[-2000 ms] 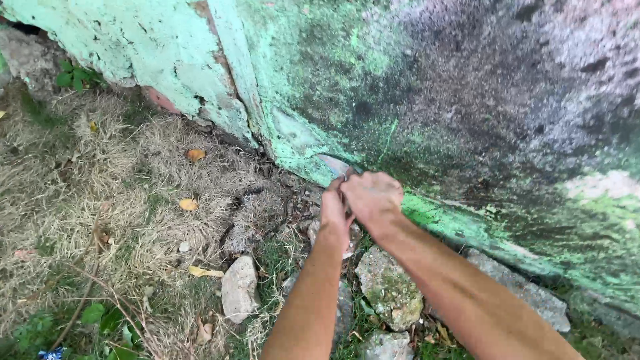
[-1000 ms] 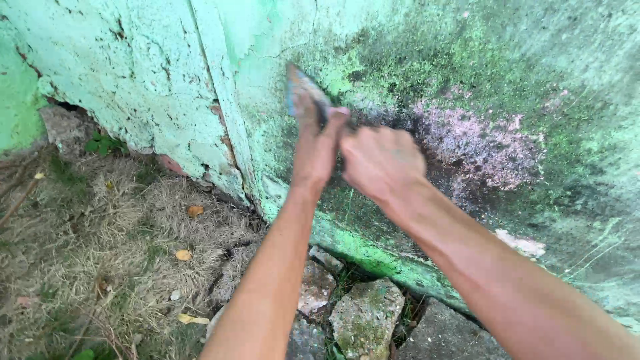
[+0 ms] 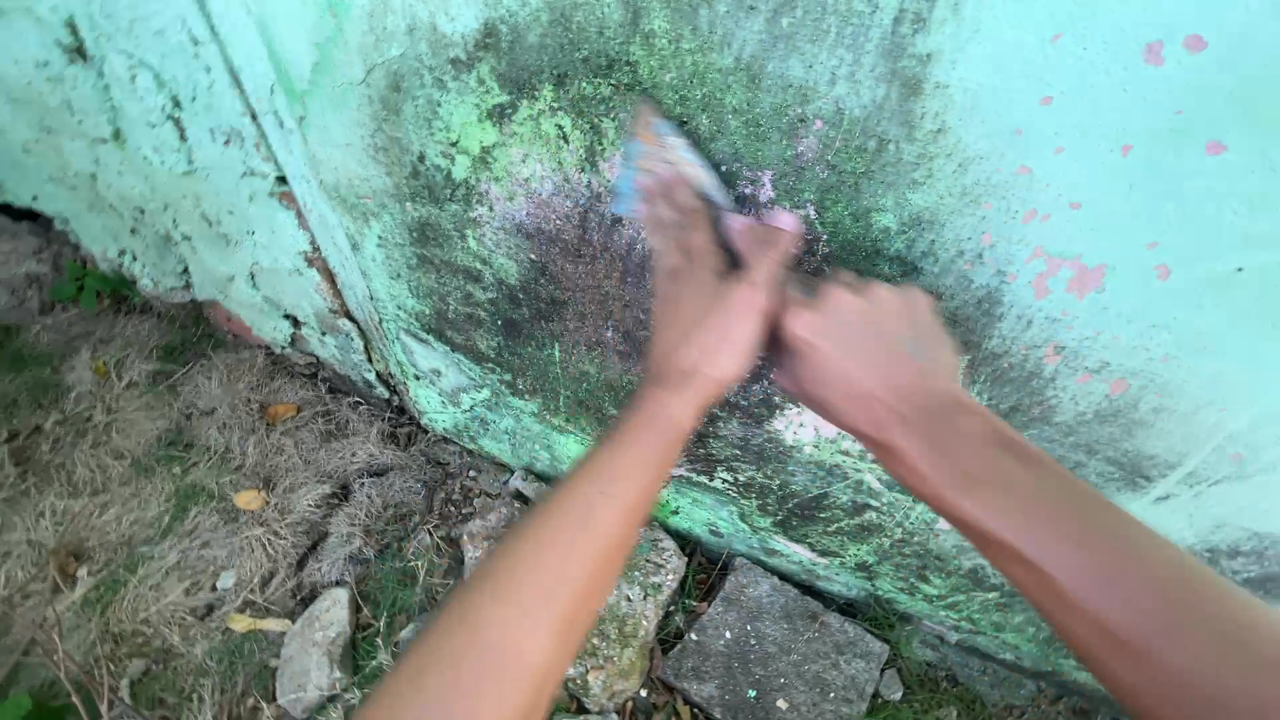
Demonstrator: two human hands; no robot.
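Observation:
Both of my hands are at a flat metal scraper [image 3: 668,165], blurred, whose blade lies near or against the stained, green-painted wall [image 3: 560,260]. My left hand [image 3: 705,290] is on the back of the blade and its lower part, fingers pointing up along it. My right hand [image 3: 865,345] is closed around the handle, just right of my left hand; the handle itself is mostly hidden. Around the blade the wall shows dark stains, light green patches and bare pinkish spots.
Along the wall's foot lie broken concrete pieces [image 3: 775,645] and a pale stone [image 3: 316,650]. Dry grass [image 3: 200,480] with fallen leaves covers the ground at left. A raised vertical edge [image 3: 300,200] runs down the wall.
Both hands and the scraper have moved from the wall's foot up onto the stained area, then farther right along it. The view has shifted toward the wall's right part.

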